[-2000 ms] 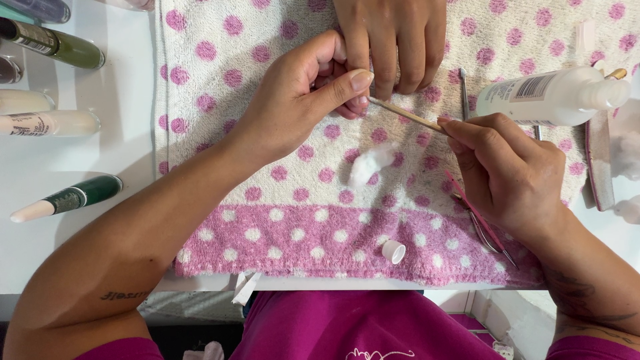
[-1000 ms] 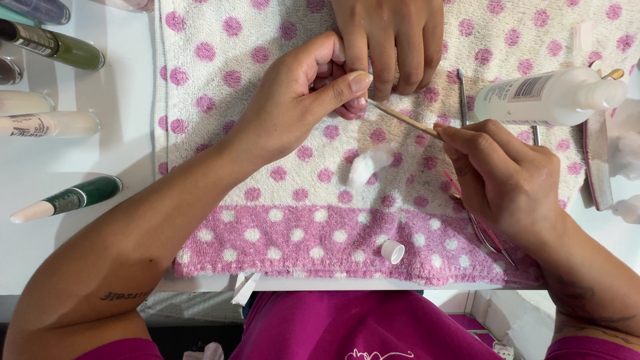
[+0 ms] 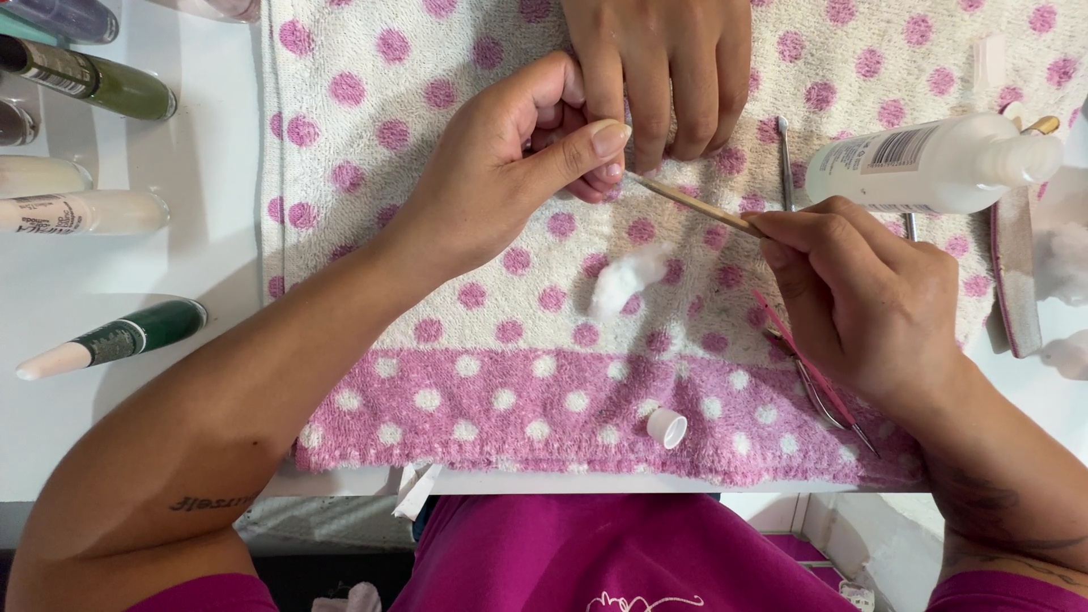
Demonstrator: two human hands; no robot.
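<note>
My left hand (image 3: pixel 510 161) holds a finger of another person's hand (image 3: pixel 667 68), which rests palm down on a polka-dot terry towel (image 3: pixel 476 255). Between the thumb and fingers of my right hand (image 3: pixel 858 297) is a thin wooden stick (image 3: pixel 697 206); its whitish tip meets the held fingertip beside my left thumb. A tuft of cotton (image 3: pixel 629 279) lies on the towel just below. Under my right hand are a pink-handled thin tool (image 3: pixel 803 357) and a curved metal tool (image 3: pixel 818 395), both partly hidden. A metal cuticle pusher (image 3: pixel 785 161) lies above my right hand.
A translucent bottle (image 3: pixel 935 161) lies on its side at right, next to a nail file (image 3: pixel 1013 272) and more cotton (image 3: pixel 1067 263). A small white cap (image 3: pixel 666 427) sits near the towel's front edge. Several nail polish bottles, one dark green (image 3: pixel 144 330), lie on the white table (image 3: pixel 204 425) at left.
My right hand has shifted slightly with the wooden stick, whose tip stays at the held fingertip. My left hand and the other person's hand look nearly still.
</note>
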